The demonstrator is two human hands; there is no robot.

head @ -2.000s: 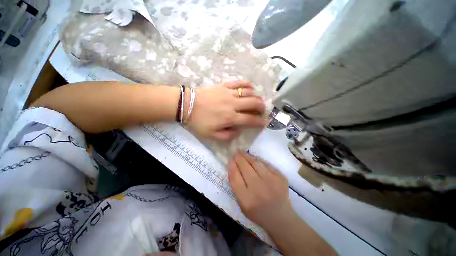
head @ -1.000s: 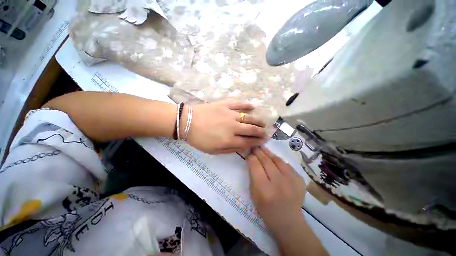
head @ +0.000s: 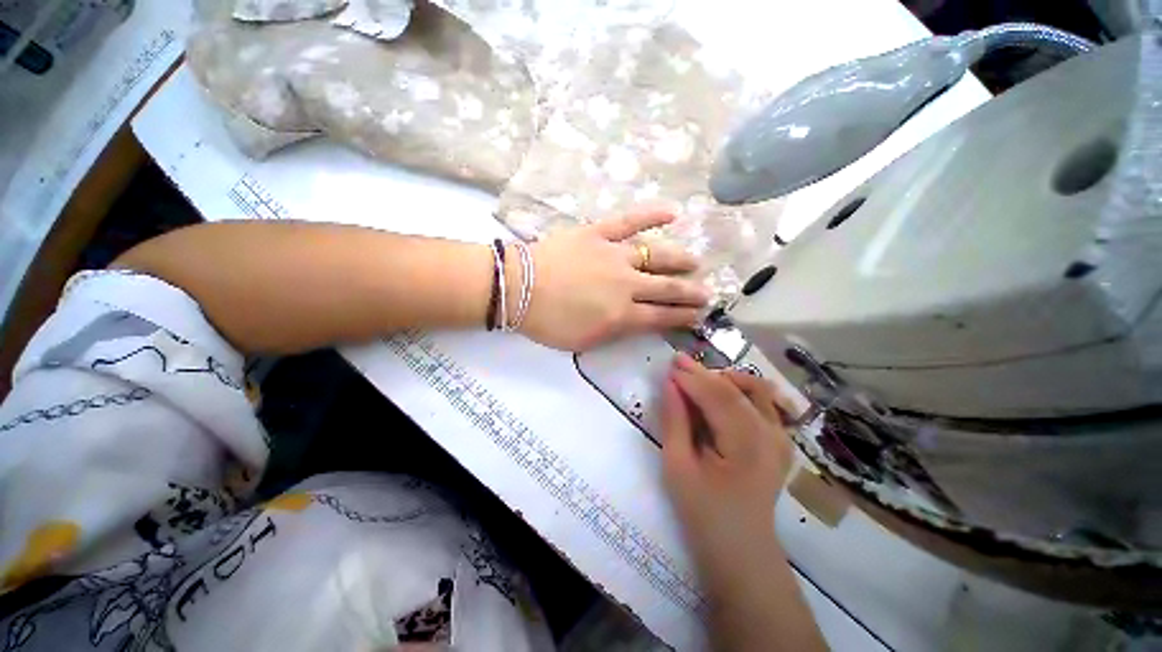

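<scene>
The beige-grey fabric with pale floral print (head: 624, 140) lies on the white machine table, from the needle area back to the top edge. My left hand (head: 624, 287) lies palm down at its near end, fingers slightly spread, close to the needle area. My right hand (head: 726, 427) is just in front of the shiny throat plate (head: 724, 341), thumb and fingertips drawn together. Whether it pinches anything is too small to tell. The machine head (head: 968, 293) hides part of the needle area.
The grey lamp head (head: 828, 121) hangs over the bed behind the needle area. A printed measuring scale (head: 510, 439) runs along the table's front edge. A small tan block (head: 817, 494) lies beside my right hand, under the machine head. Another white table is at the far left.
The fabric no longer shows between my hands; its near end is now at the needle area. My right hand has moved right and parted from my left hand. More of the lamp shows.
</scene>
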